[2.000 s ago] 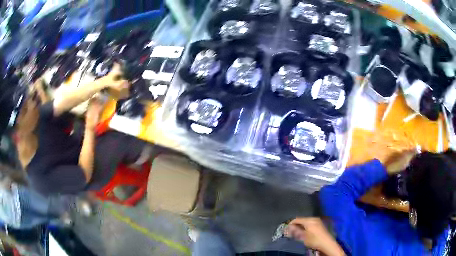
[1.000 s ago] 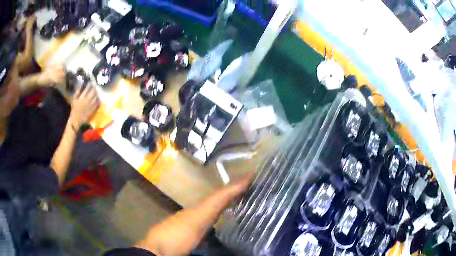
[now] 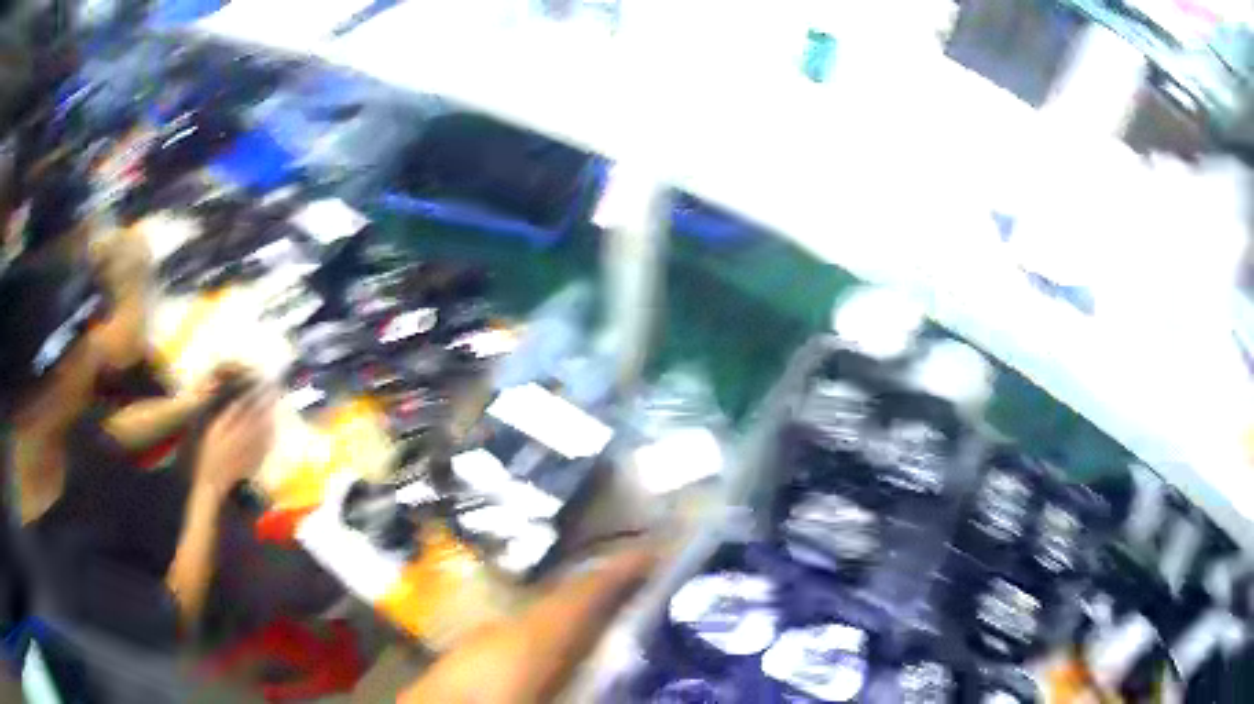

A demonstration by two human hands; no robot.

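The view is strongly blurred. A clear plastic blister tray (image 3: 763,447) lies at the lower right and holds several round black camera housings (image 3: 828,530) in its pockets, with pale, shiny centres. My left forearm rises from the bottom edge towards the tray's left side. My left hand (image 3: 635,561) is smeared at that side, and its fingers cannot be made out. My right hand is not seen.
A white-and-dark box (image 3: 550,420) stands left of the tray. More dark housings (image 3: 399,323) crowd the bench beyond. A neighbouring worker's hands (image 3: 237,429) are at the left. A pale post (image 3: 635,275) rises behind, and a bright shelf crosses above.
The camera view has swung from the tray towards the left bench, then upward. My left arm has come into view at the tray's left side and now sits lower in the picture.
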